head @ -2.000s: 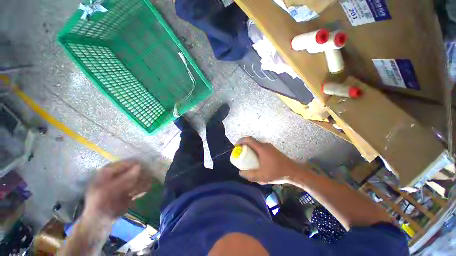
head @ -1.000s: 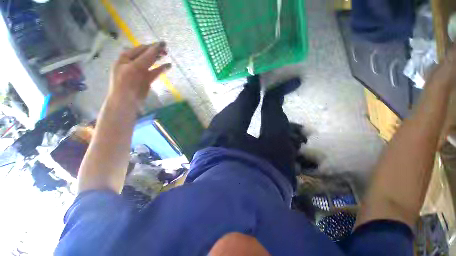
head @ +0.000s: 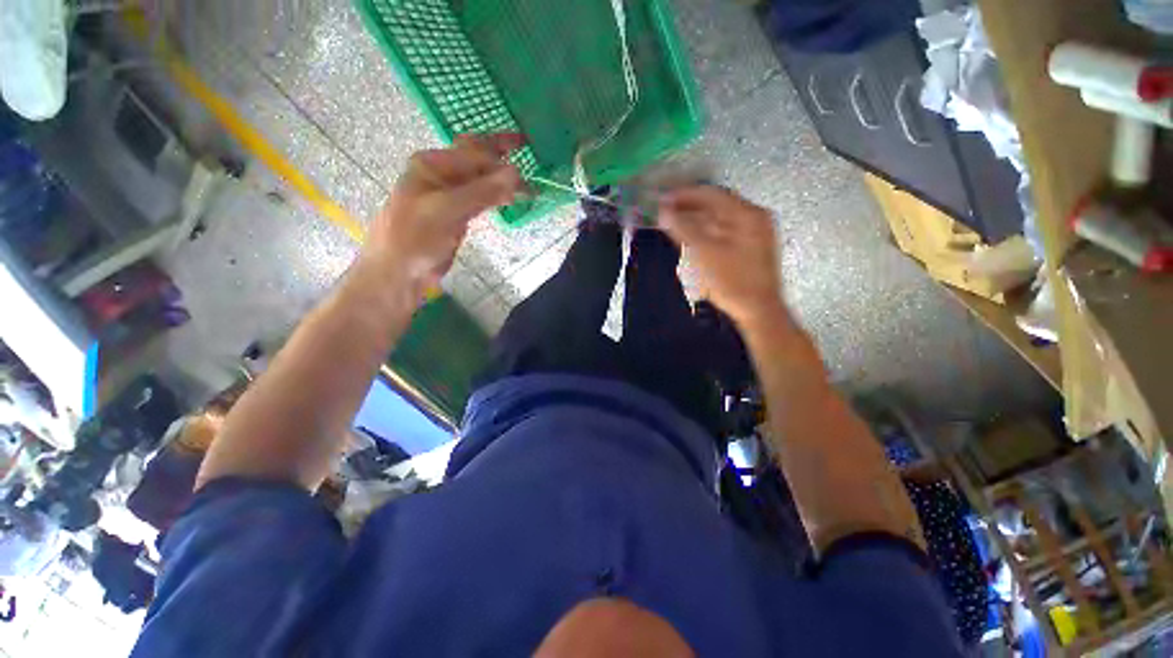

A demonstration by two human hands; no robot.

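Observation:
My left hand (head: pixel 444 203) is raised over the floor and the near end of the green crate, its fingertips pinched on a thin pale thread (head: pixel 560 188). The thread runs across to my right hand (head: pixel 723 242), which is level with it, a short gap apart. My right fingertips are blurred and pinched at the thread's other end. A small dark blurred thing (head: pixel 634 203) shows at them; I cannot tell what it is. The white cone is not in view.
The green crate (head: pixel 688 97) stands on the floor ahead, a white cord in it. White spools with red ends (head: pixel 1109 71) lie on cardboard (head: pixel 1029 103) at right. A dark grey panel (head: pixel 888 122) stands beside it. Fabric heaps (head: pixel 142 450) are at lower left.
The cone seen in my right hand earlier is gone from it. My right hand has come back from the cardboard at right, and both hands have come together over the crate's near end.

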